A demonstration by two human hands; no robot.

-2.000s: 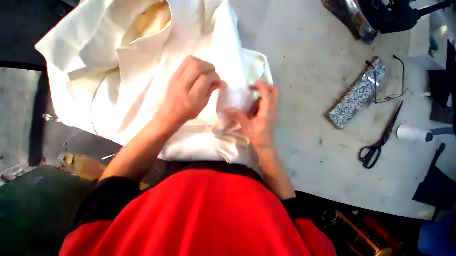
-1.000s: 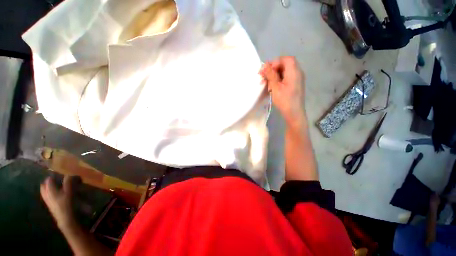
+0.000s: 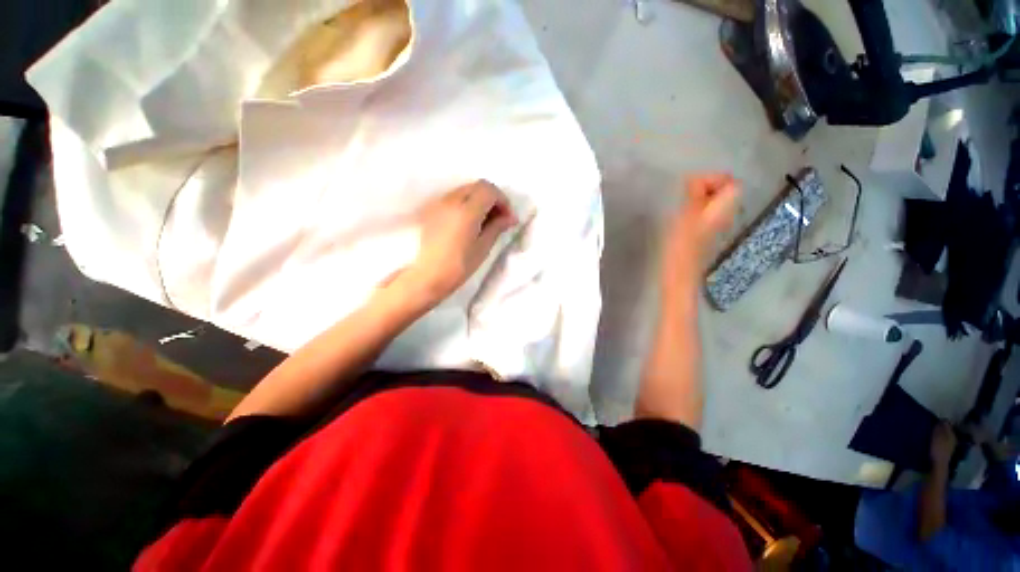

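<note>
The cream garment lies spread over the table's left part and down to my waist, with an opening at its top showing a yellowish inside. My left hand is on the garment right of its middle, fingers bent and pinching at the cloth; small folds run beside the fingertips. My right hand is over the pale table, right of the garment and just left of the speckled case. It is blurred with fingers curled; whether it holds something small cannot be told.
Eyeglasses touch the speckled case. Black scissors, a white thread cone and black fabric pieces lie to the right. A dark iron stands at the back right. Another person's hand and blue sleeve are at the lower right.
My left hand has come from off the table at the lower left onto the garment. My right hand has left the garment's right edge and moved right. The pale piece seen earliest is gone from view.
</note>
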